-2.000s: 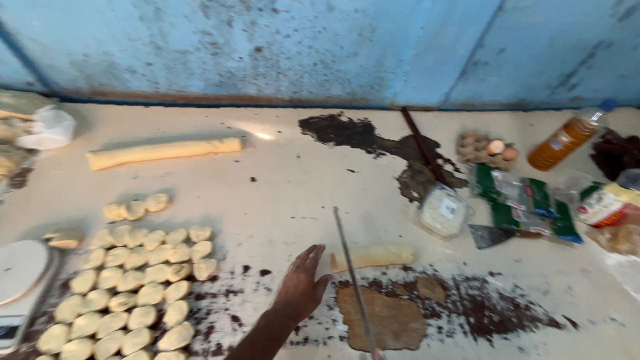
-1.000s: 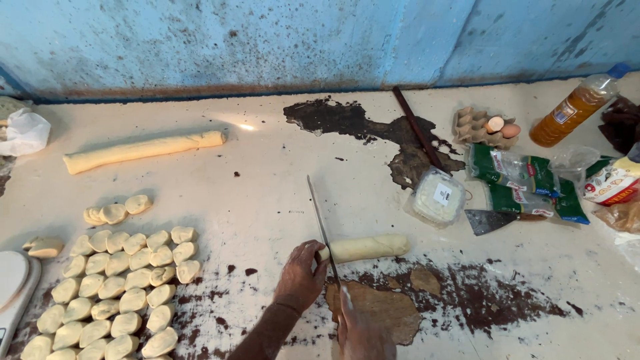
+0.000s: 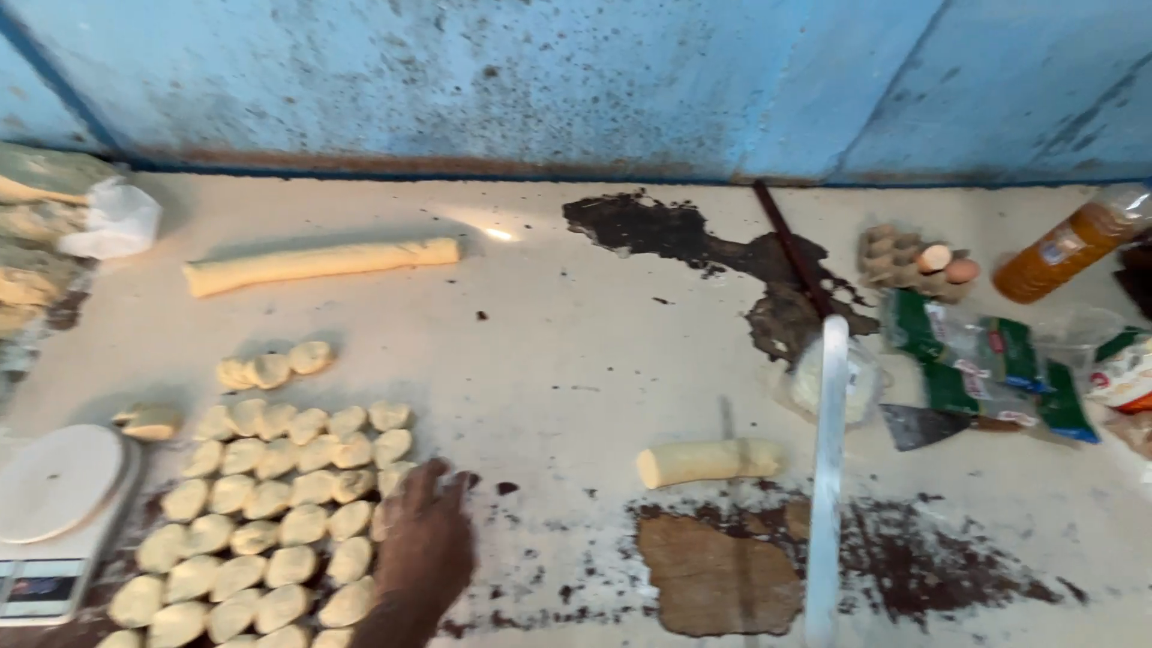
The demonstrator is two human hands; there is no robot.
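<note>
My left hand (image 3: 425, 535) is at the right edge of the rows of cut dough pieces (image 3: 270, 504), fingers over the right column; whether it holds a piece is hidden. My right hand is below the frame. A long blade (image 3: 826, 486) stands up from the bottom edge, right of a short dough roll (image 3: 706, 463) with a cut left end. A longer dough roll (image 3: 322, 265) lies at the back left, and a few overlapping dough slices (image 3: 274, 364) lie between it and the rows.
At left are a digital scale (image 3: 58, 486), a dough lump (image 3: 148, 420) and a white plastic bag (image 3: 112, 219). At right are a clear container (image 3: 835, 382), a scraper blade (image 3: 922, 426), green packets (image 3: 990, 360), an egg tray (image 3: 886, 255), an oil bottle (image 3: 1066, 247) and a dark rod (image 3: 792, 247).
My left hand has moved left from the short roll to the dough rows. The blade, at the roll's left end a second ago, is now raised to its right. My right hand has gone out of view.
</note>
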